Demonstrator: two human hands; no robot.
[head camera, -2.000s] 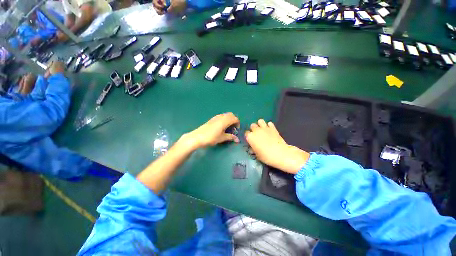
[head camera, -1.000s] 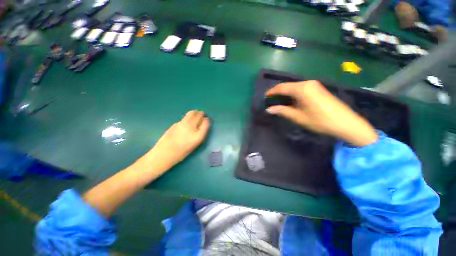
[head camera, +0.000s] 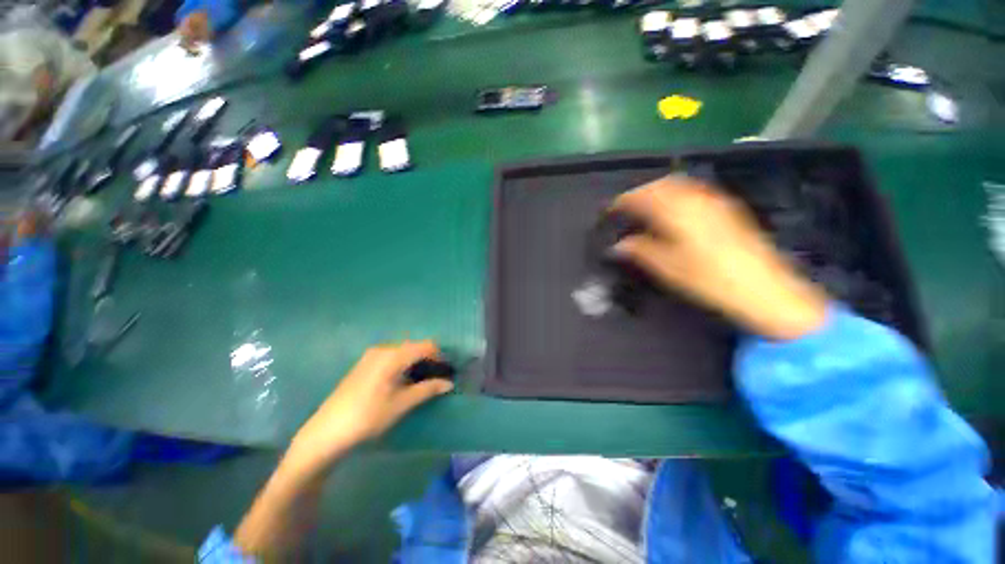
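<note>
My left hand (head camera: 380, 388) is low on the green bench, left of the black tray (head camera: 493, 275). Its thumb and fingers close around a small dark cover piece (head camera: 430, 371). My right hand (head camera: 705, 251) is blurred over the middle of the tray, fingers curled down. Dark cover pieces (head camera: 615, 237) show at and below its fingertips; blur hides whether it grips any. A pale shiny piece (head camera: 594, 296) lies in the tray just below them. More dark covers (head camera: 821, 215) are piled in the tray's right section, partly behind my right hand.
Three white-ended handsets (head camera: 348, 158) lie beyond my left hand, with more handsets (head camera: 198, 182) farther left. One handset (head camera: 512, 98) lies crosswise behind the tray, near a yellow tag (head camera: 679, 107). A grey post (head camera: 835, 68) rises behind the tray. Another person's blue sleeve (head camera: 28, 320) is at far left.
The view has shifted and turned. My left hand has come down towards the bench's near edge, to where a dark square lay. My right hand has moved from beside my left hand to over the tray.
</note>
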